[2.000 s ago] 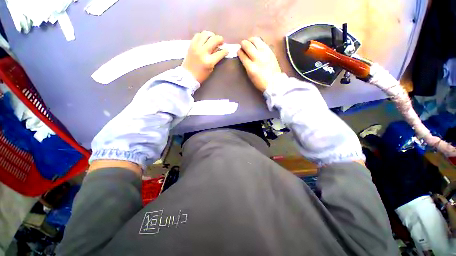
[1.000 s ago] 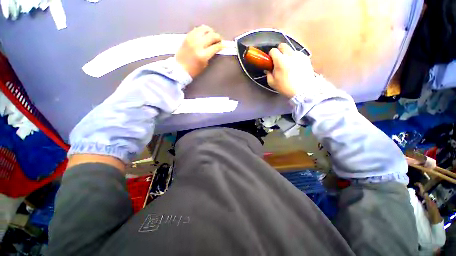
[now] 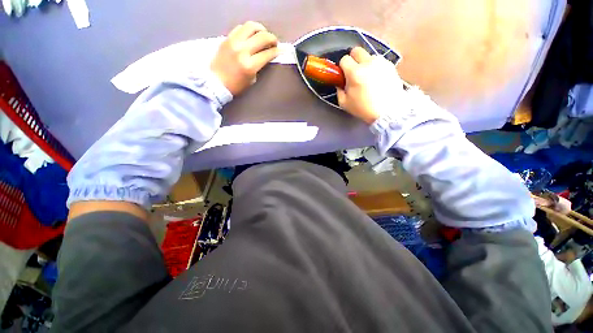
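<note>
A long, curved white cloth strip [image 3: 164, 62] lies across the padded ironing table. My left hand [image 3: 243, 54] is on its right part, fingers bent, pressing or pinching it. The steam iron [image 3: 338, 40] stands flat on the strip's right end, its tip towards the left hand. My right hand [image 3: 368, 82] is closed round its orange-brown handle [image 3: 324, 70]. What lies under the soleplate is hidden. A second white strip [image 3: 266, 134] lies nearer me at the table's front edge, its left end hidden by my left sleeve.
The ironing table [image 3: 455, 58] has brown stains at right. White cut pieces [image 3: 79, 13] lie at the far left. A red plastic basket [image 3: 31, 117] with blue and white stuff stands at left. Dark fabric [image 3: 549, 84] hangs at right. A person's white sleeve [image 3: 564, 279] shows at lower right.
The right hand has left the cloth, taken the iron by its handle and brought it left onto the strip's right end. The left hand has stayed on the strip, shifting slightly left.
</note>
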